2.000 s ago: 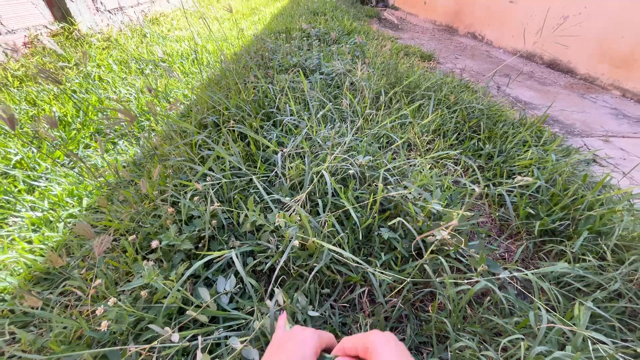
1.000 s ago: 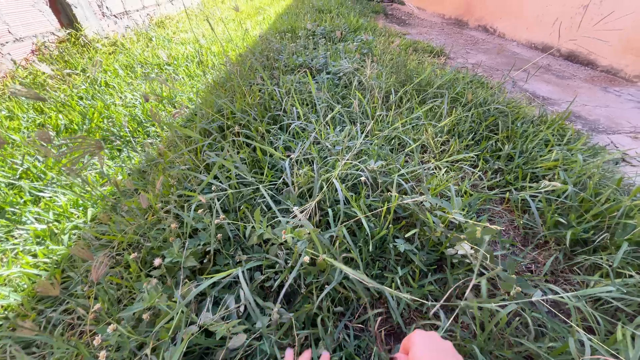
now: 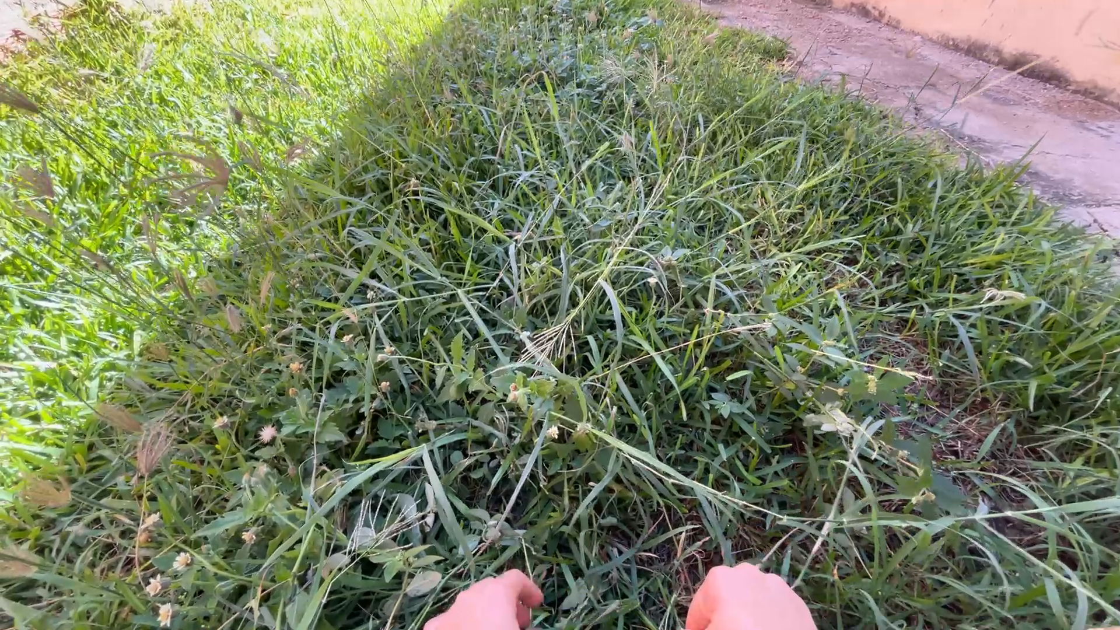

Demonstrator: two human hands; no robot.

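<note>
My left hand shows at the bottom edge, its fingers curled down toward the weeds; whether it grips anything is hidden. To its right, across a gap of dark grass, my right hand appears as a curled fist with its fingertips out of sight. Tall green grass with broad-leaved weeds fills the ground in front of both hands. Small pale flower heads stand at the lower left. A long grass stalk slants down to the right above my right hand.
A patch of dry brown litter lies among the grass at the right. Beyond it runs a concrete path beside a peach-coloured wall. Sunlit grass covers the left side, and feathery seed heads stick up there.
Two seconds ago my hands were close together at the bottom edge; now they are apart. More of my left hand shows than one second ago.
</note>
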